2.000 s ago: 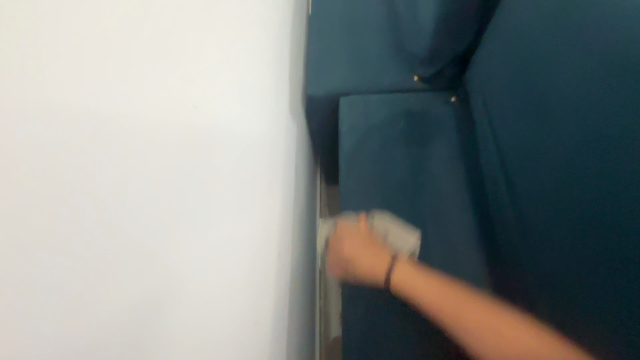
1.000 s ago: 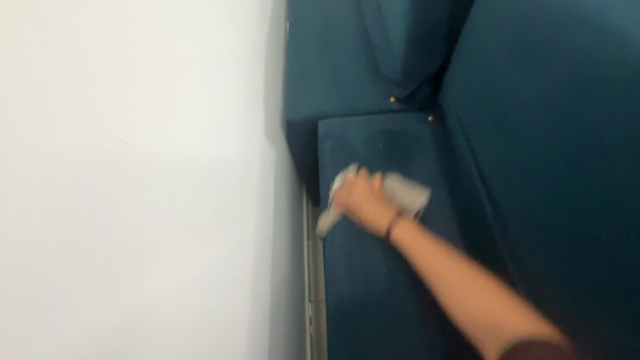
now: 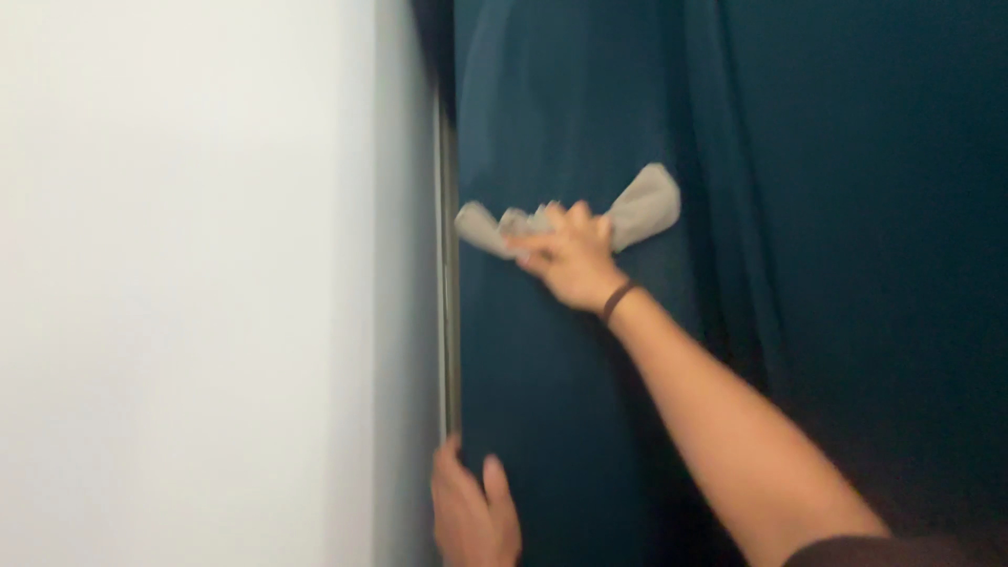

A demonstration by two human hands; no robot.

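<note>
My right hand (image 3: pixel 573 256), with a dark band at the wrist, presses a crumpled light grey cloth (image 3: pixel 647 206) onto the dark teal upholstery (image 3: pixel 543 370). The cloth sticks out on both sides of the fingers, its left end close to the edge of the upholstery. Lower down, my left hand (image 3: pixel 475 508) is at that same edge, beside the wall, with thumb and fingers apart and nothing seen in it. The picture is somewhat blurred.
A white wall (image 3: pixel 189 283) fills the left side. Between it and the upholstery runs a narrow gap with a light strip (image 3: pixel 447 315). On the right rises a large teal upholstered surface (image 3: pixel 882 197).
My left hand has come into view at the bottom. The cloth under my right hand is now spread sideways across the upholstery. The view has shifted, and the upper corner with small studs is out of sight.
</note>
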